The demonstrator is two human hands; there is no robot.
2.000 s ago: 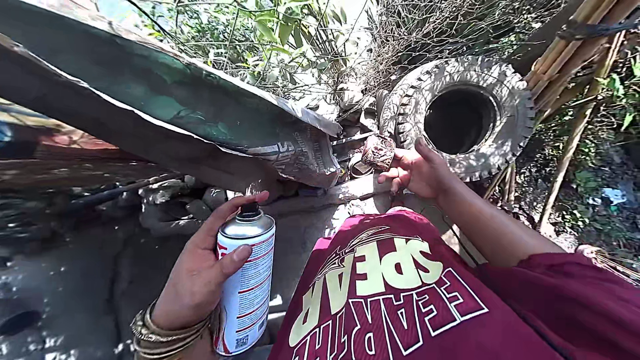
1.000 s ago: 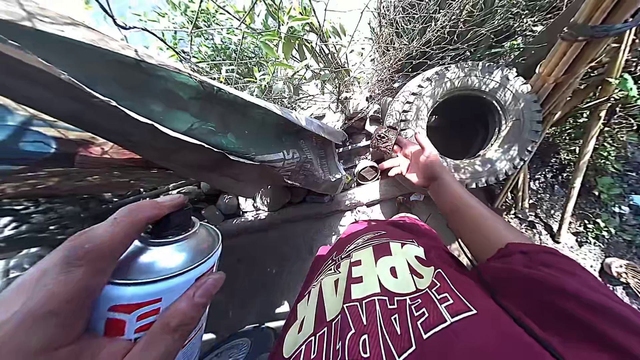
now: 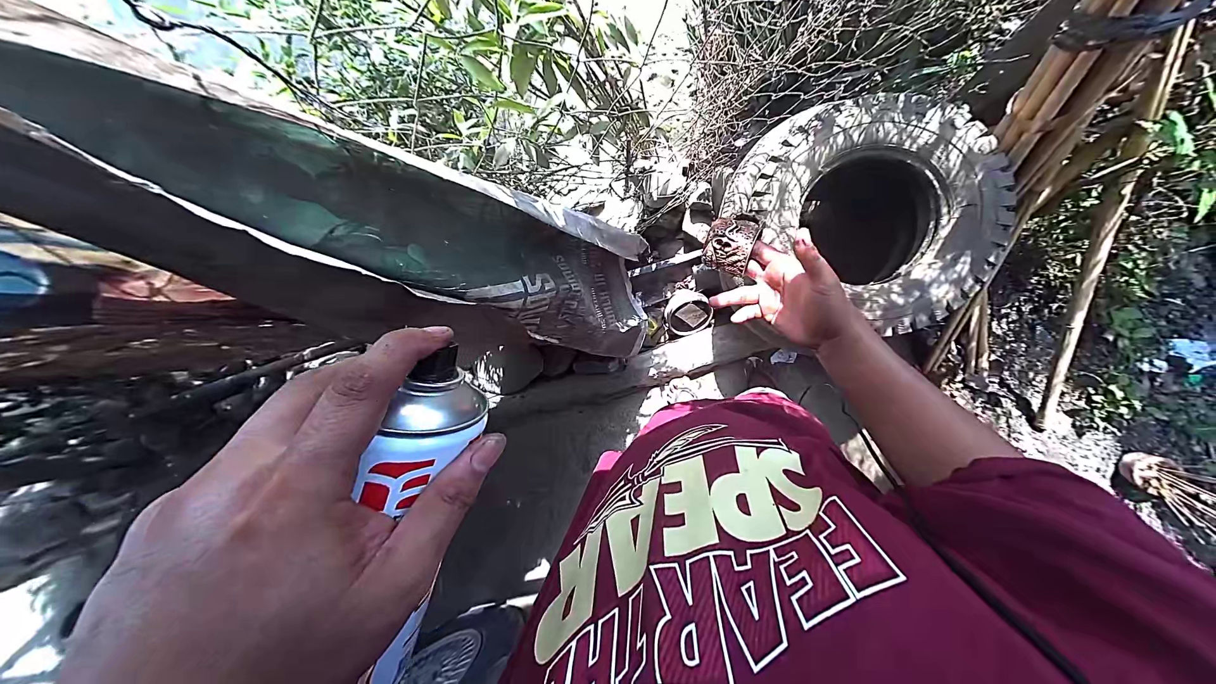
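Note:
My left hand (image 3: 275, 513) is wrapped round a white and red spray can (image 3: 418, 446), its index finger on the black nozzle. Out ahead, my right hand (image 3: 793, 290) holds a dark, carved-looking cuff bracelet (image 3: 731, 245) at its fingertips. Another round dark band or ring-shaped object (image 3: 688, 313) lies just below that bracelet, close to the fingers of my right hand; whether they touch it, I cannot tell. No spray is visible at the nozzle.
A large tyre (image 3: 959, 256) stands beyond my right hand. On the left runs a long curved sheet (image 3: 380, 209) with a green inner face and printed end. Bamboo poles (image 3: 1092, 142) lean at the right, with bushes behind. Part of a spoked wheel (image 3: 451, 657) shows at the bottom.
The can in my left hand, close to the camera a second ago, now stands farther forward. The bracelet at my right fingertips is raised above the round band, where before it was low and partly hidden.

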